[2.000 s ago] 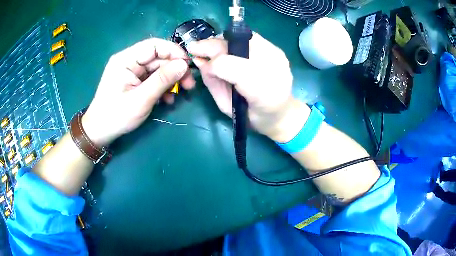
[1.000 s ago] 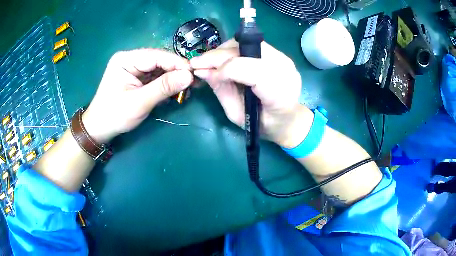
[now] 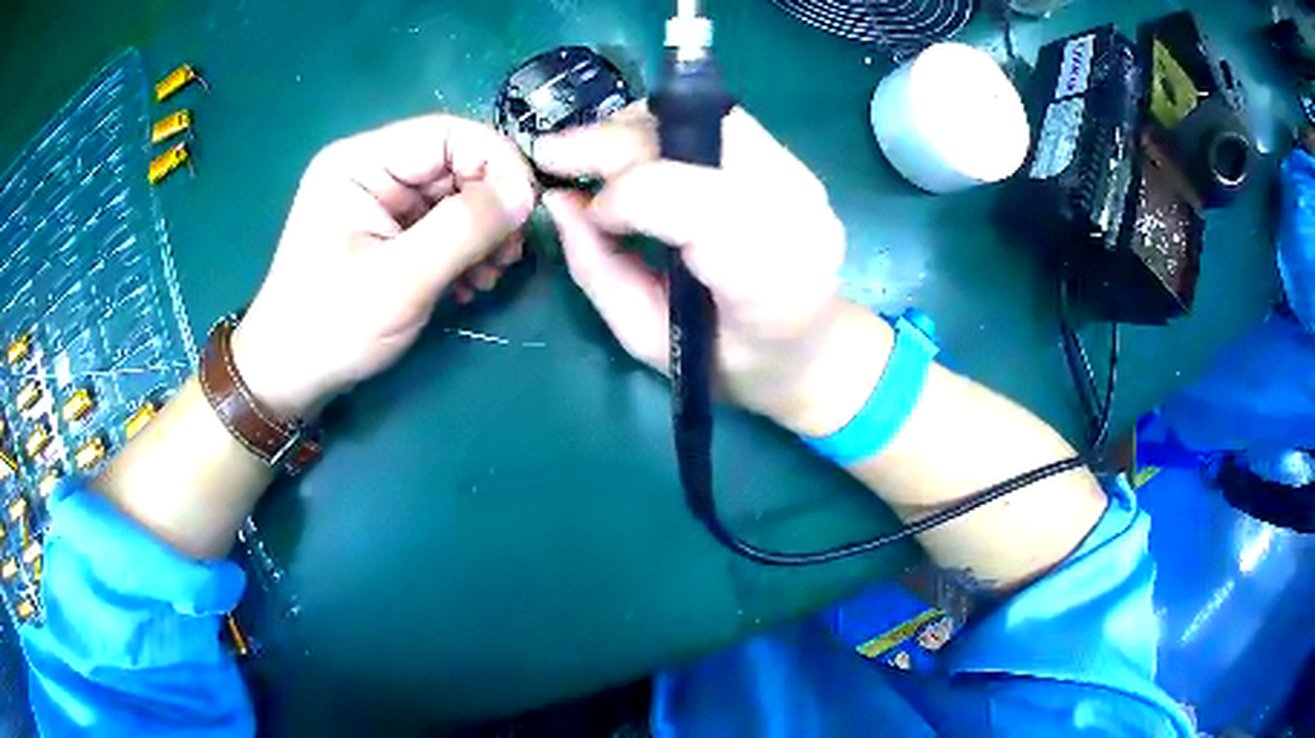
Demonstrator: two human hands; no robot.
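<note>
The round black device assembly (image 3: 560, 90) lies on the green mat just beyond my fingertips, its near edge hidden by my right fingers. My left hand (image 3: 411, 216) has thumb and fingers pinched together beside the device; what it pinches is too small or hidden to tell. My right hand (image 3: 707, 231) holds the soldering iron (image 3: 692, 289) upright across the palm, its metal collar pointing to the far edge and its tip out of frame. The right thumb and finger meet close to the left fingertips. A thin solder wire (image 3: 495, 338) lies loose on the mat.
A clear blister tray (image 3: 90, 245) with orange components (image 3: 170, 126) is at left. A white round tub (image 3: 949, 118), a black soldering station (image 3: 1082, 130) with iron holder (image 3: 1226, 156) and a wire grille (image 3: 883, 18) are at far right. The iron's cord (image 3: 822, 555) crosses my right forearm.
The orange component seen hanging below my left fingers earlier no longer shows. My right hand and the iron shifted right, then back left. The device is more covered than one second ago.
</note>
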